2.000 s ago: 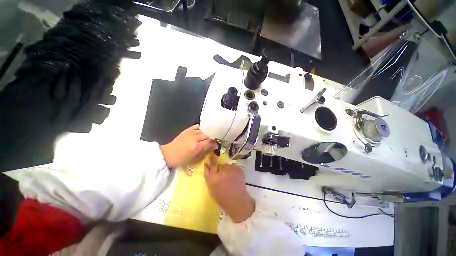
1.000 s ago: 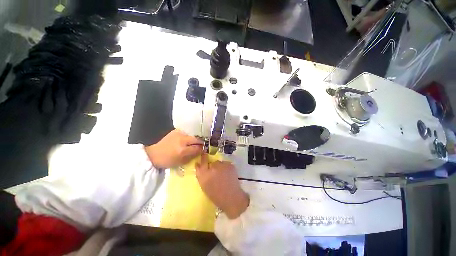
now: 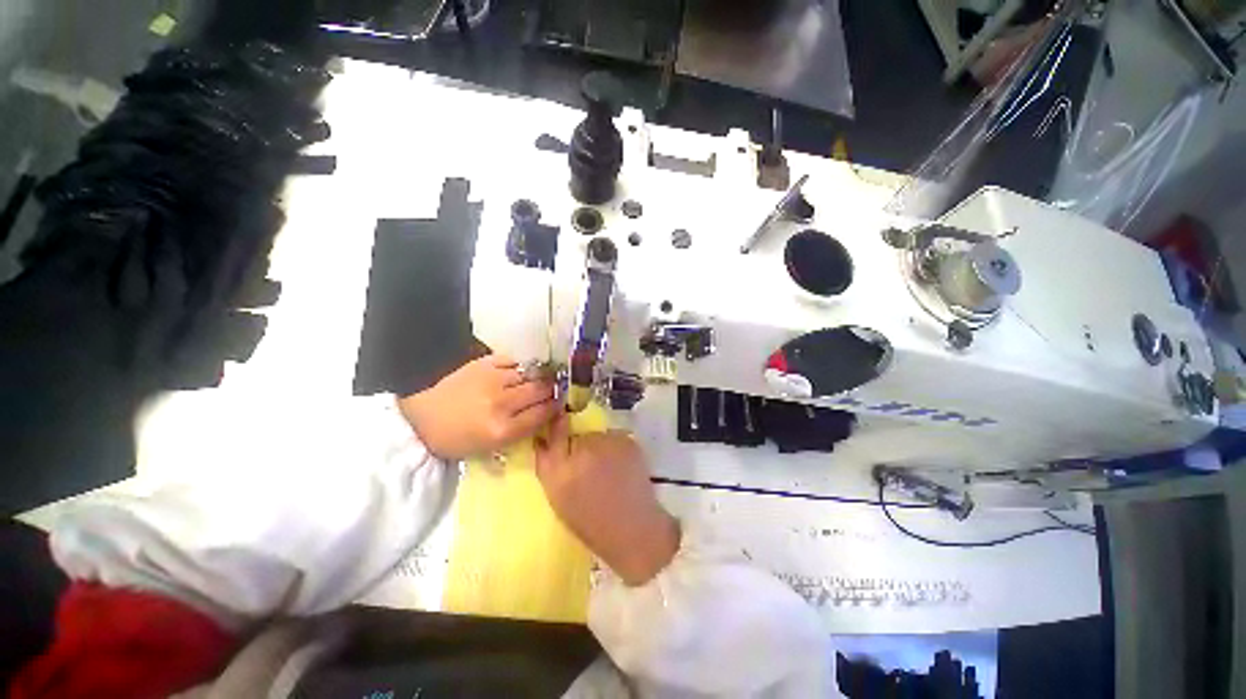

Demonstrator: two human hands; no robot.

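The white sewing machine [image 3: 875, 341] fills the middle and right. My left hand [image 3: 481, 407] lies left of the presser foot and needle area [image 3: 563, 387], its fingers curled and fingertips at the foot. My right hand [image 3: 608, 498] is just below, its fingertips close to my left ones. Both rest over the yellow sheet [image 3: 519, 546]. Any small piece at the fingertips is too hidden and blurred to make out. A black fabric panel [image 3: 410, 301] with a tab at its top lies flat beyond my left hand, partly behind the machine head.
A large heap of cut black pieces [image 3: 137, 232] lies at the left. Small black pieces [image 3: 765, 421] lie in a row under the machine arm. A black cable [image 3: 943, 549] curves over the table at right. Clear plastic [image 3: 1039, 123] is at the upper right.
The view has shifted, so the machine head now shows farther left. My left fingers look more curled at the presser foot. My right hand has barely moved. The panel and the heap lie as before.
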